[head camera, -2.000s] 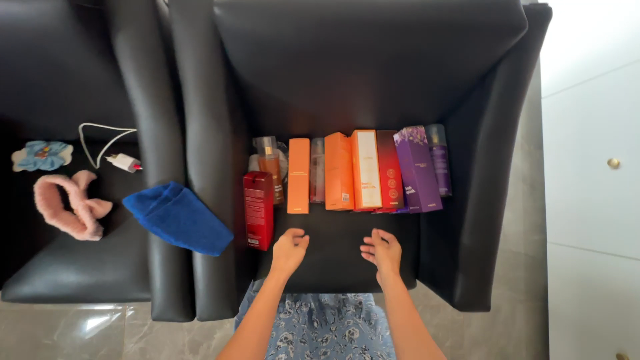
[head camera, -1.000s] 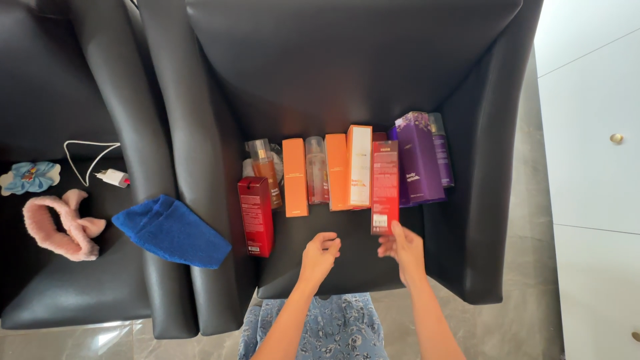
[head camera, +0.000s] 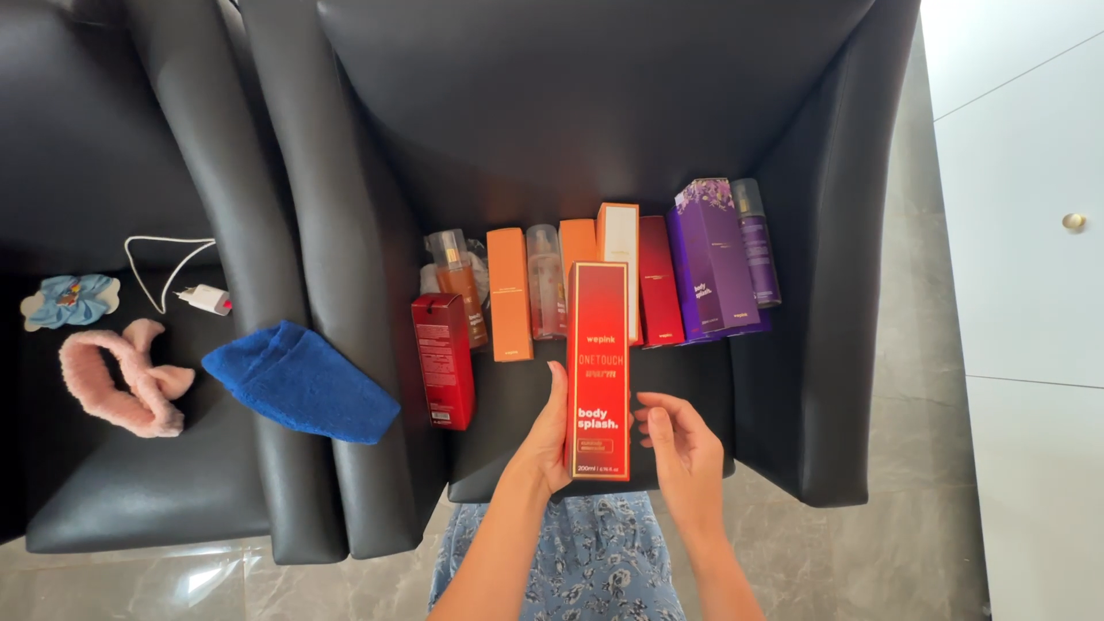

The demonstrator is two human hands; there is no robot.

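A red body splash box [head camera: 599, 379] stands out in front of me, its gold-edged front face showing. My left hand [head camera: 548, 427] grips it from the left side. Just right of the box, my right hand [head camera: 681, 444] has its fingers curled and apart, holding nothing. Behind, on the black chair seat, are orange boxes [head camera: 510, 297], a white-fronted box [head camera: 619, 259], another red box [head camera: 661, 285], purple boxes [head camera: 714, 259], a clear spray bottle [head camera: 544, 285], an amber spray bottle [head camera: 457, 276] and a purple-labelled bottle [head camera: 756, 250]. A further red box [head camera: 443, 362] leans at the seat's left.
A blue towelling cloth [head camera: 297, 379] drapes over the adjoining black armrests [head camera: 319, 216]. On the left chair lie a pink fluffy headband [head camera: 121, 379], a blue scrunchie [head camera: 73, 300] and a white charger [head camera: 205, 298] with its cable. White cabinet fronts [head camera: 1026, 259] stand at right.
The red box that my right hand held a second ago is now in my left hand, nearer the middle, with its front face showing. My right hand has let go of it.
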